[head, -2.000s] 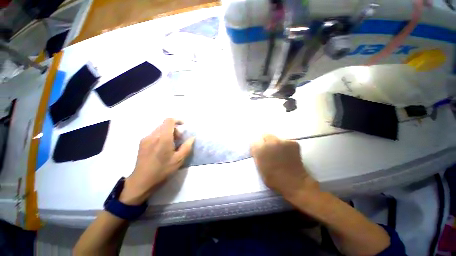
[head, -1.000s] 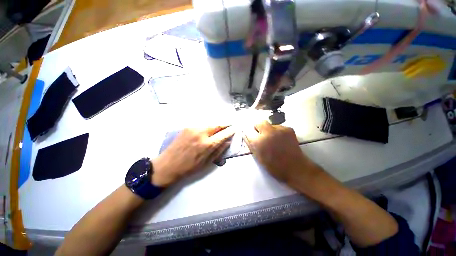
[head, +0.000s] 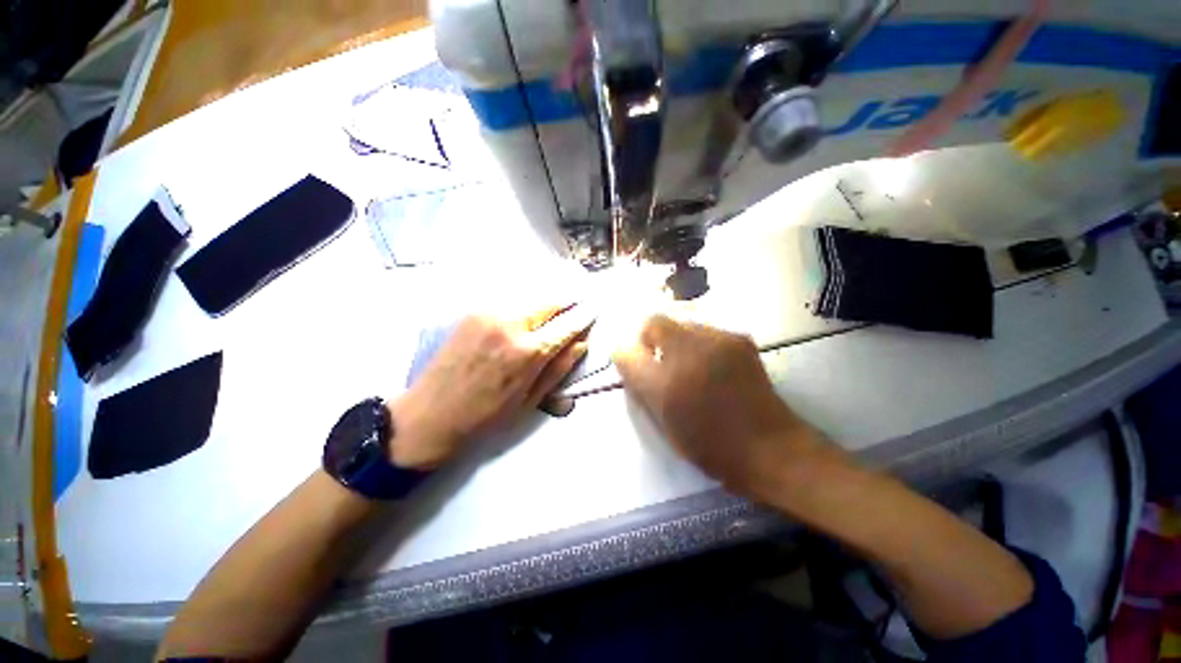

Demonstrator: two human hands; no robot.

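Observation:
A pale grey-blue panel (head: 434, 347) lies flat before the sewing machine, mostly hidden under my left hand (head: 486, 382). My left hand presses on it with fingers close together, just left of the needle area. My right hand (head: 693, 389) is curled with its fingertips pinched at the panel's right side, just in front of the presser foot (head: 619, 246). Strong glare hides the fingertips and the panel's edge at the needle. A small brown curved item (head: 557, 404) shows below my left fingers.
Several dark panels lie at left, one rectangular (head: 268, 244), one curved (head: 127, 285), one angled (head: 156, 415). Pale pieces (head: 421, 223) lie at the back. A dark bundle (head: 907, 281) lies right on the machine bed. The machine head (head: 538, 143) stands over the work.
From flat on the table near the front, the pale panel and both hands have moved up to the needle area. In the last second the hands have barely moved; the view has shifted slightly.

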